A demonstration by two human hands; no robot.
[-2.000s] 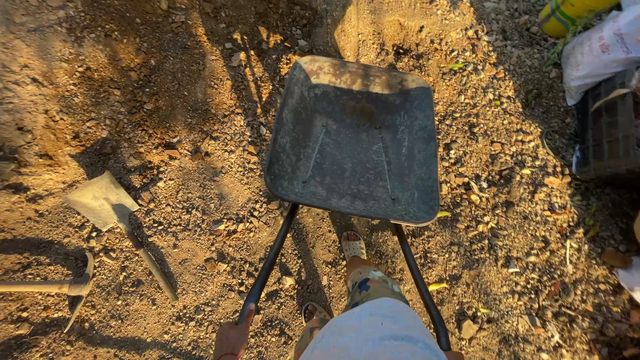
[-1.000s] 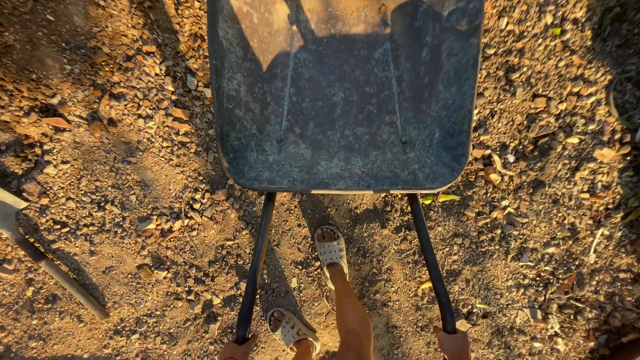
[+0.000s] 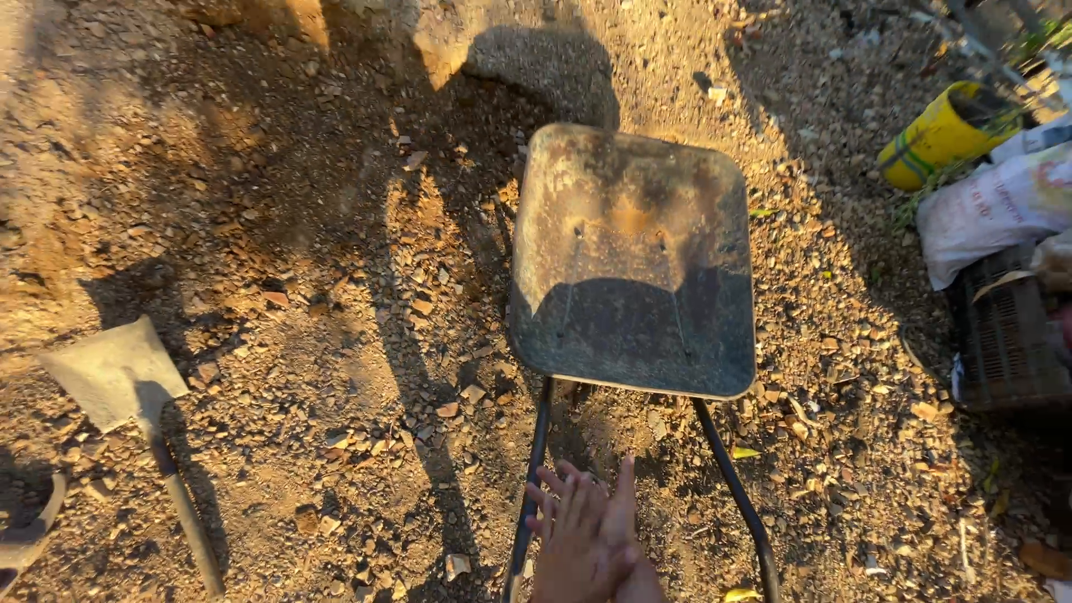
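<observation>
My left hand (image 3: 572, 536) and my right hand (image 3: 621, 515) are pressed together at the bottom centre, fingers extended, palm against palm or nearly so. Neither holds a tool. They are between the two black tubular handles of a wheelbarrow, with the left handle (image 3: 536, 461) close beside my left hand and the right handle (image 3: 737, 494) apart on the other side. Beyond them stands the wheelbarrow's worn metal tray (image 3: 632, 260), with nothing in it and its near half in shadow.
On the stony ground at left lie a square-bladed shovel (image 3: 117, 377) and the curved metal head of a digging tool (image 3: 38, 532). At right are a yellow bucket (image 3: 938, 138), a printed white sack (image 3: 988, 209) and a black plastic crate (image 3: 1005, 335). Small stones are scattered about.
Both hands have let go of the wheelbarrow handles and come together between them. The view has shifted, showing the shovel, bucket and crate more fully than a second ago.
</observation>
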